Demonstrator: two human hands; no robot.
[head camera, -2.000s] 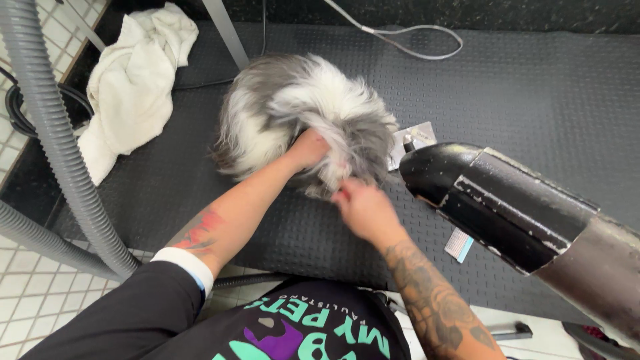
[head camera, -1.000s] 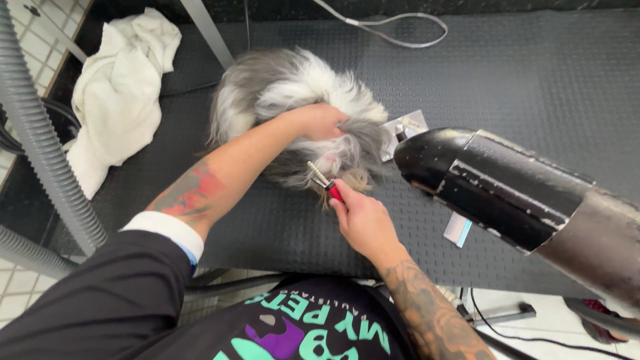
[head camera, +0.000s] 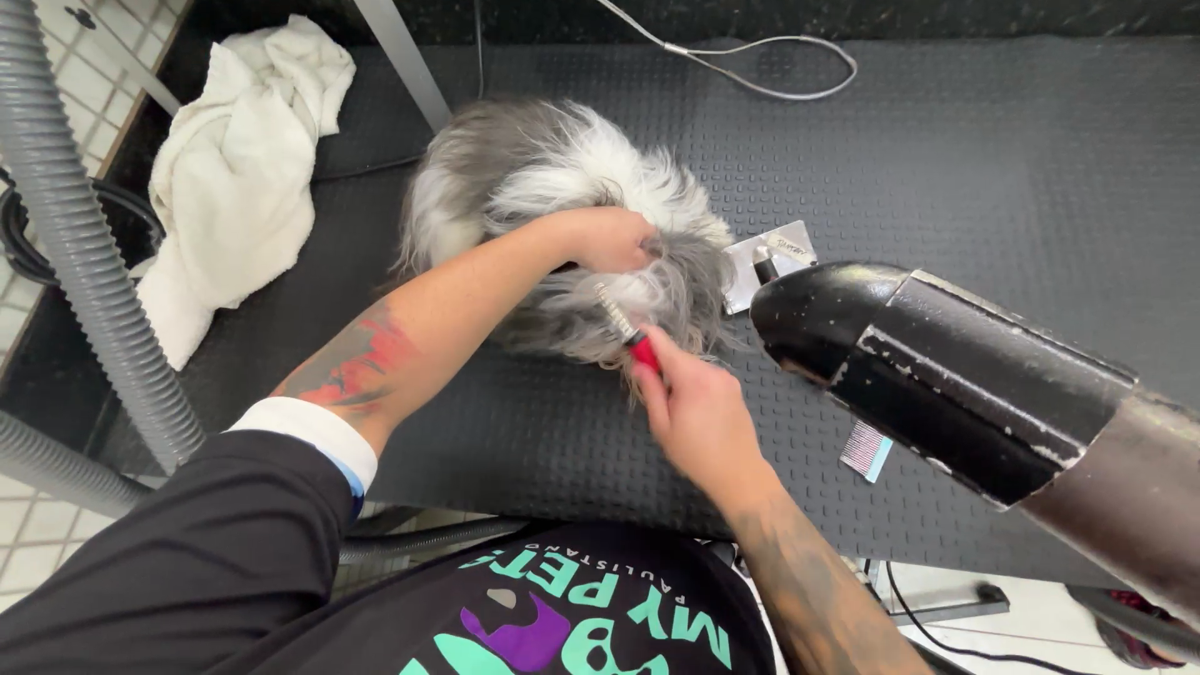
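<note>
A long-haired grey and white dog (head camera: 600, 178) lies curled on a black textured grooming mat (head camera: 525, 441). My left hand (head camera: 609, 239) grips a lock of its grey fur, fingers closed. In my right hand (head camera: 698, 403) is a grooming tool with a red handle and metal teeth (head camera: 623, 323), which looks like a dematting comb; its toothed end lies against the fur at the near side of the dog. The dog's face cannot be made out under the hair.
A black dryer nozzle (head camera: 947, 375) reaches in from the right, above a small metal comb (head camera: 866, 451) and a silver packet (head camera: 778, 258). A white towel (head camera: 239, 178) lies at left beside a grey corrugated hose (head camera: 84, 225). Behind the dog is a cable loop (head camera: 787, 67).
Two seconds back my right hand was at the fur, with the tool hard to see; the red handle and teeth now show. My left hand stays on the fur.
</note>
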